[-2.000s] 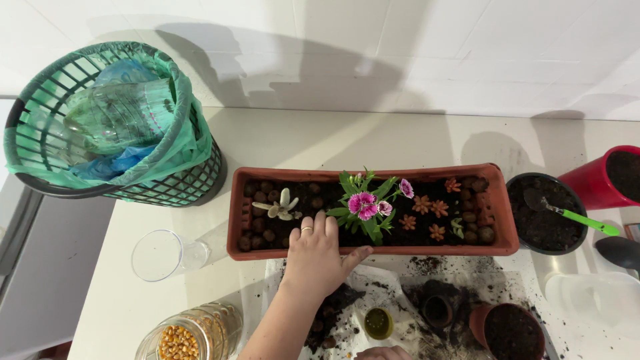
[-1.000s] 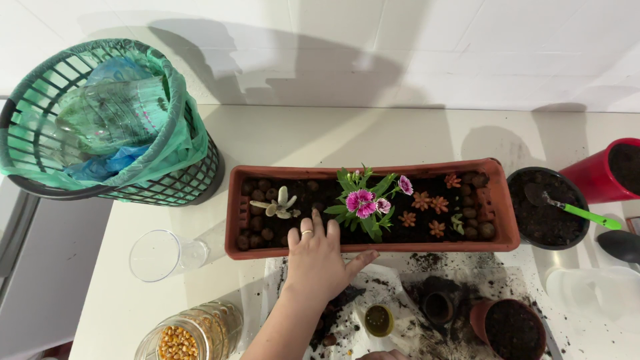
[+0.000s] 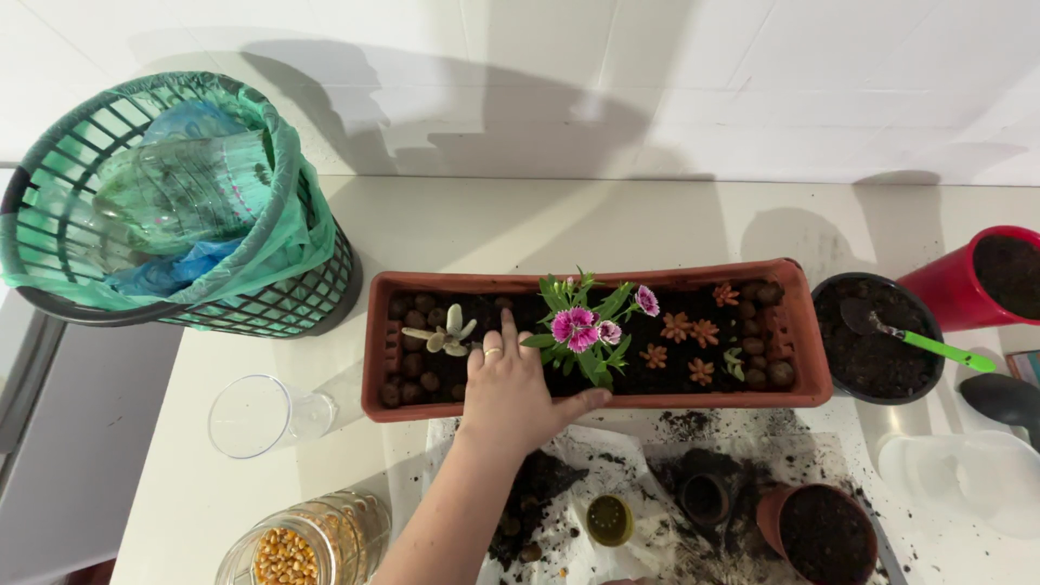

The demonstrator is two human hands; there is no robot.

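My left hand (image 3: 508, 382) reaches palm down over the brown plastic planter (image 3: 585, 402), fingers spread. Its index fingertip touches the dark soil by a clay pebble (image 3: 504, 302) near the back wall; its thumb lies at the front rim. Left of the fingers stands a pale succulent (image 3: 445, 331). To their right grows a dianthus (image 3: 575, 328) with pink and white flowers. Farther right sit several small reddish succulents (image 3: 676, 327) and a small green one (image 3: 734, 363). Brown clay pebbles (image 3: 413, 363) line both ends. Only a sliver of my right hand (image 3: 630, 581) shows at the bottom edge.
A lined basket (image 3: 325, 284) holds plastic waste at left, near a clear cup (image 3: 252, 416) and a jar of corn kernels (image 3: 357, 528). Small pots (image 3: 609, 520) stand on soiled paper in front. At right are a black soil pot (image 3: 877, 390), a green-handled tool (image 3: 946, 351) and a red pot (image 3: 942, 284).
My left hand has shifted slightly toward the back of the planter, its index finger now stretched farther out over the soil. My right hand shows less at the bottom edge.
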